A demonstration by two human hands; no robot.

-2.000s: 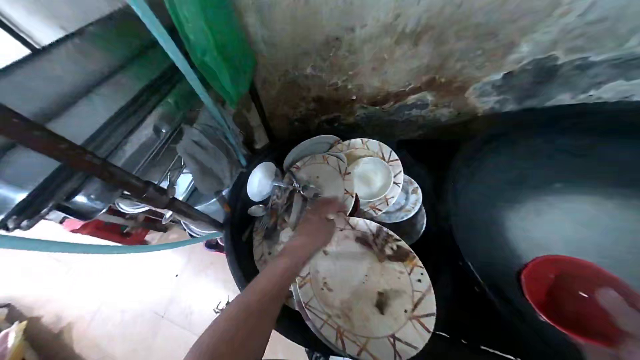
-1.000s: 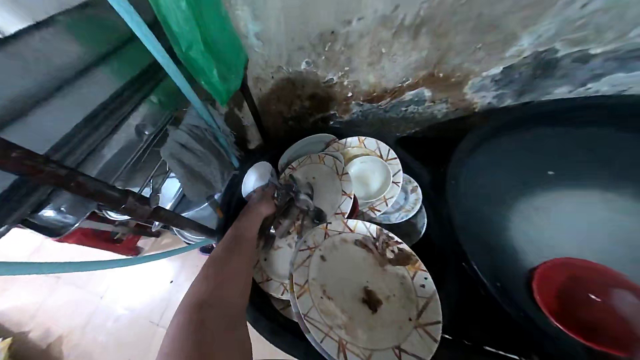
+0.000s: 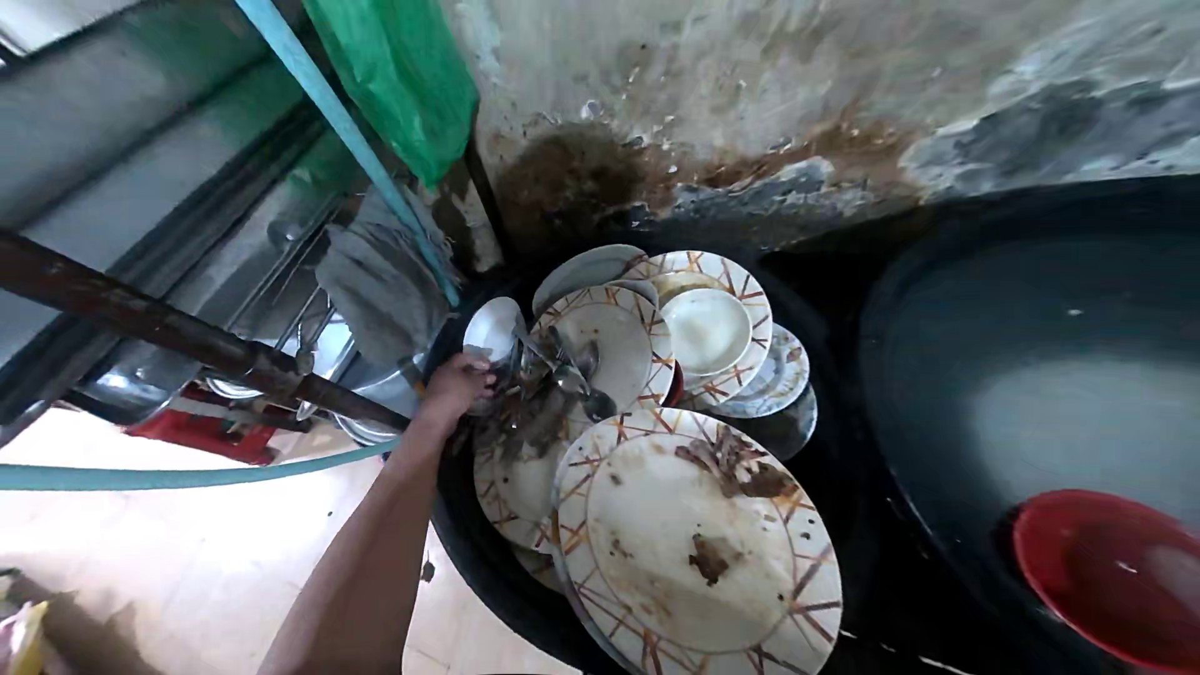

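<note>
My left hand (image 3: 457, 385) is at the left side of a black tub (image 3: 487, 591), among dirty spoons and other cutlery (image 3: 562, 361); blur hides whether its fingers hold any. Beside its fingertips lies a white bowl (image 3: 492, 326). The cutlery rests against a patterned plate (image 3: 605, 328). A large oval plate (image 3: 694, 525) with brown food scraps lies in front, over other plates. Behind, a small white bowl (image 3: 705, 330) sits on another patterned plate. My right hand is out of view.
At the right, a red plastic bowl (image 3: 1106, 562) is in a large black basin of water (image 3: 1012, 347). A rusty metal bar (image 3: 169, 328), a grey cloth (image 3: 380, 281) and a blue hose (image 3: 356, 141) are at the left. A green plastic bag (image 3: 403, 84) hangs by the stained wall (image 3: 750, 84).
My left hand has moved left from the middle of the dishes to the white bowl. The spoons gathered at it one second ago are now spread by the plate. My right hand has left the red bowl.
</note>
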